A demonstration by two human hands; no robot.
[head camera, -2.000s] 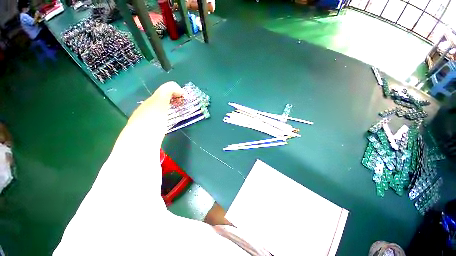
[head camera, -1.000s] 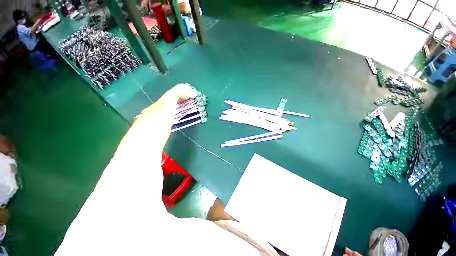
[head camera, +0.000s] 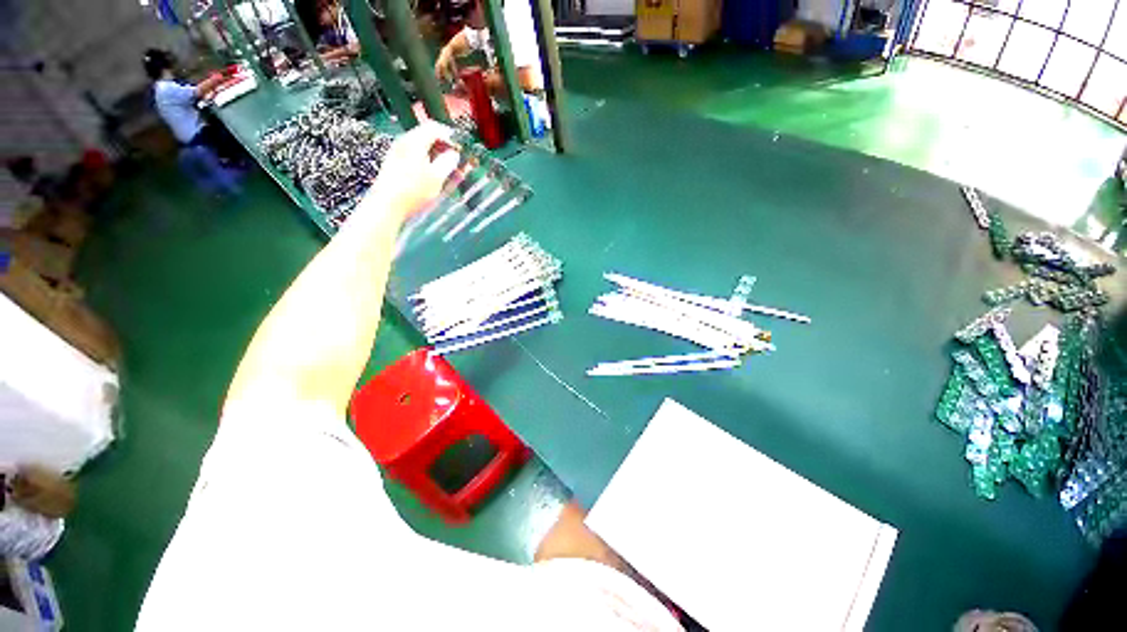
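My left hand is stretched out to the upper left, over the bench. It holds several white strips with green boards at one end, blurred and above the bench. A fanned stack of similar white strips with green ends lies on the bench just below. A loose bundle of narrow white strips lies to its right, with a small green board beside it. The white board is in front of my body. My right hand is out of view.
A pile of green circuit boards lies at the right. A round cup is cut off at the bottom edge. A red stool stands by the bench. Green posts, a dense pile of parts and a seated person are farther off.
My left hand has risen off the stack and moved away along the bench, now holding strips. The stack is uncovered. Fingertips seen near the cup one second ago are gone. The view has shifted left.
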